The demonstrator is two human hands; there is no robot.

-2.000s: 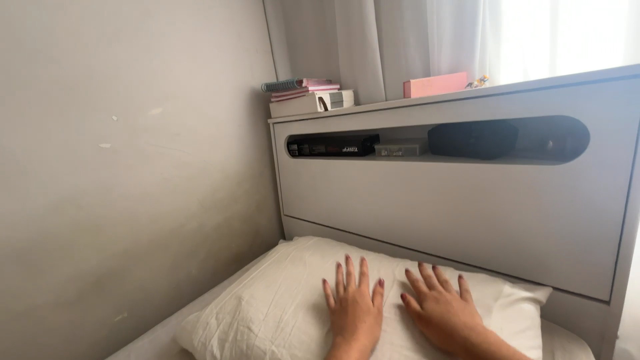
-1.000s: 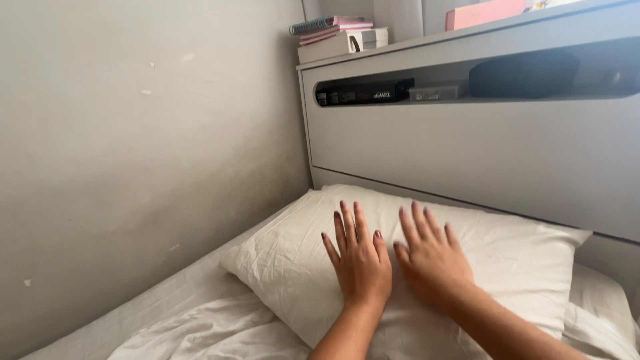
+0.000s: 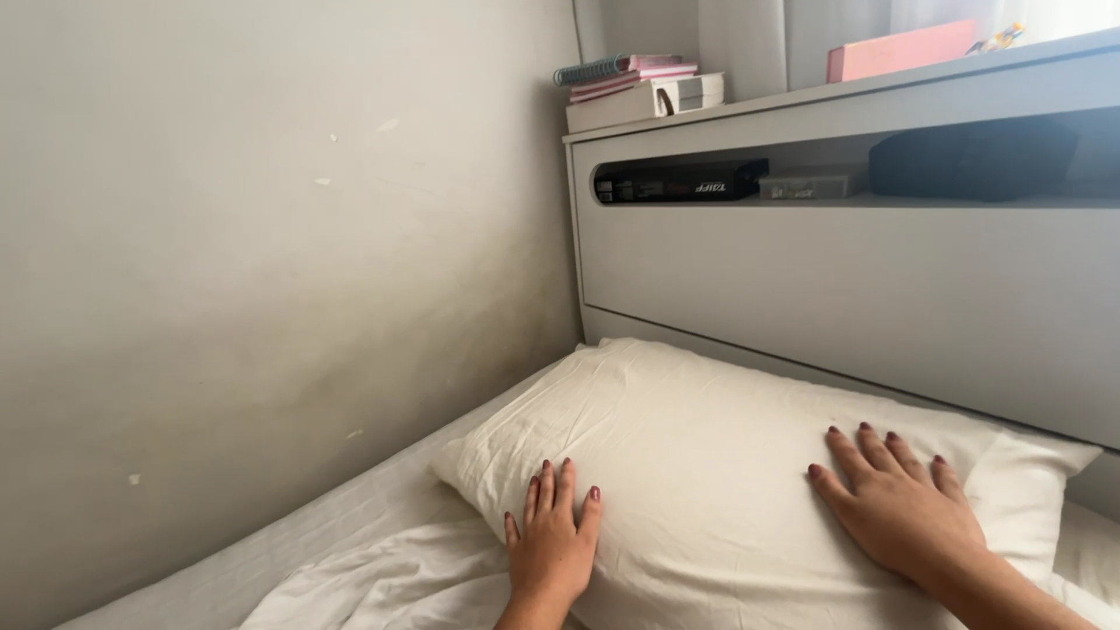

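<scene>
A white pillow [image 3: 700,455] in a creased pillowcase lies on the bed against the headboard. My left hand [image 3: 553,538] rests on the pillow's near left part, palm down, fingers spread. On the right part of the pillow lies my right hand [image 3: 897,503], also palm down with its fingers apart. Neither hand grips anything. The palms are hidden from view.
Behind the pillow rises a pale headboard [image 3: 831,280] with a recessed shelf holding a black box [image 3: 678,182], a clear case [image 3: 809,182] and a dark bag [image 3: 971,162]. Notebooks [image 3: 630,77] and a pink box [image 3: 901,52] sit on top. A wall [image 3: 262,262] borders the bed's left side, with a rumpled sheet [image 3: 394,573] at its near part.
My hands were close together over the middle of the pillow a second ago. They have moved apart, the left one to the pillow's left part and the right one to its right part.
</scene>
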